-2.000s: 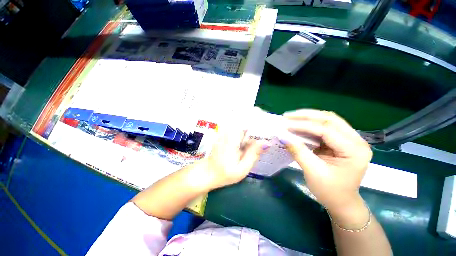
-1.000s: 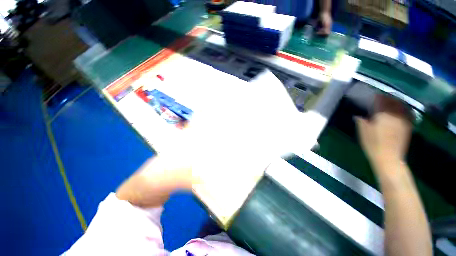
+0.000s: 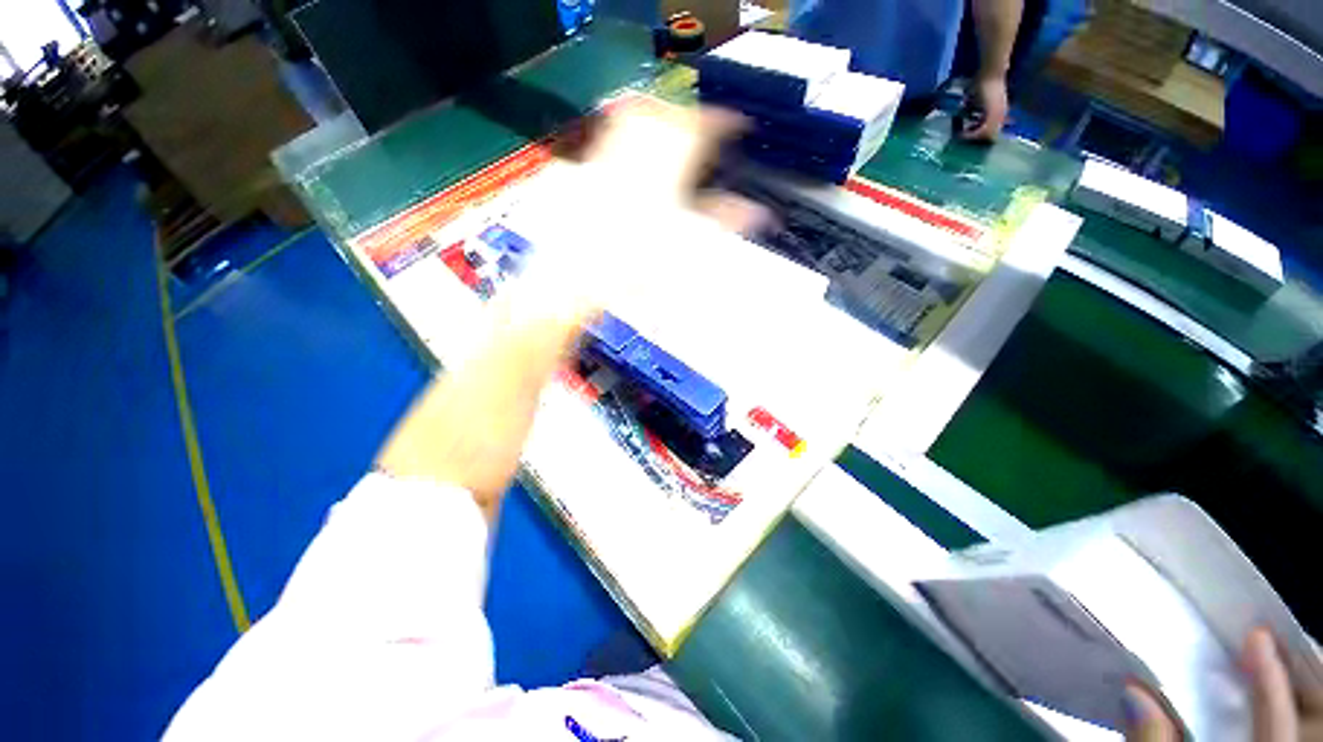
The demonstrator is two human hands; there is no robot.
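Observation:
My left hand, blurred and overexposed, reaches over the far left part of the row of packed boxes; whether it holds anything cannot be told. The row is a bright white block with blue ends along its near side, on a table covered with printed sheets. My right hand, cut off by the lower right edge, holds an open white box by its near side. The box's flaps stick out, one grey inner face showing, above the belt side.
Stacked boxes with dark blue sides stand at the far table edge. Beyond them is another person's hand. Paired white boxes lie across the dark green belt. A white strip runs beside the table corner.
My left hand has moved from the near table edge up and away over the row. My right hand has come from the belt to the lower right with the open white box.

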